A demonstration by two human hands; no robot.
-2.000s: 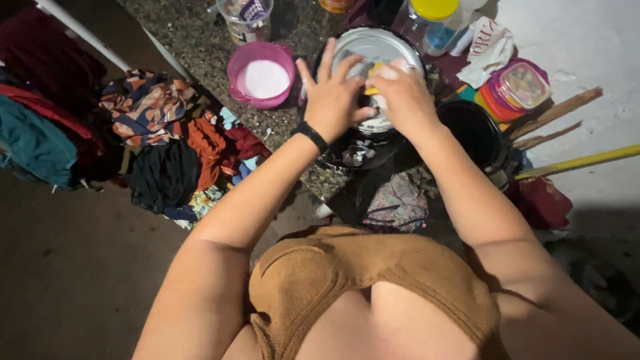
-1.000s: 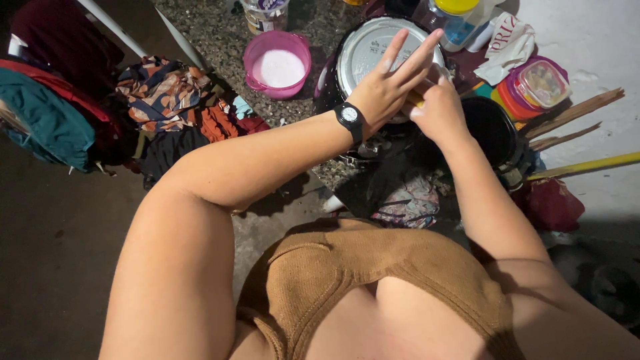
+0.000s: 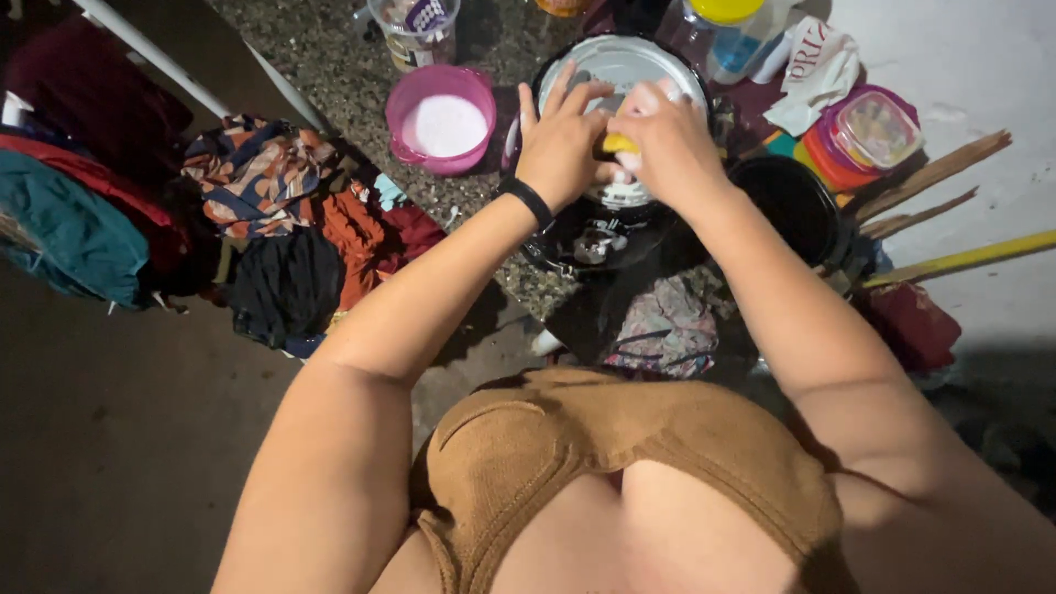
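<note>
My right hand (image 3: 664, 144) holds a yellow sponge (image 3: 619, 143) with white suds on it, above the near part of a round silver-grey lid or pan bottom (image 3: 623, 62). Close beside it on the left is my left hand (image 3: 565, 136), fingers spread and bent, its thumb near the sponge; whether it grips anything is hidden. Beneath both hands a dark vessel (image 3: 610, 239) carries some foam. A pink plastic bowl (image 3: 440, 122) with whitish liquid stands to the left of my left hand.
On the speckled stone counter (image 3: 322, 49) stands a clear plastic tub (image 3: 417, 37). Right of the hands are a black pot (image 3: 784, 206), stacked colourful containers (image 3: 866, 140), wood sticks (image 3: 932, 177) and a yellow pole (image 3: 965, 257). Clothes (image 3: 285, 289) hang at left.
One second ago my hands were together at the lid's near right edge, with the left fingers stretched across it. Now they are further apart over its near part, the left wrist turned.
</note>
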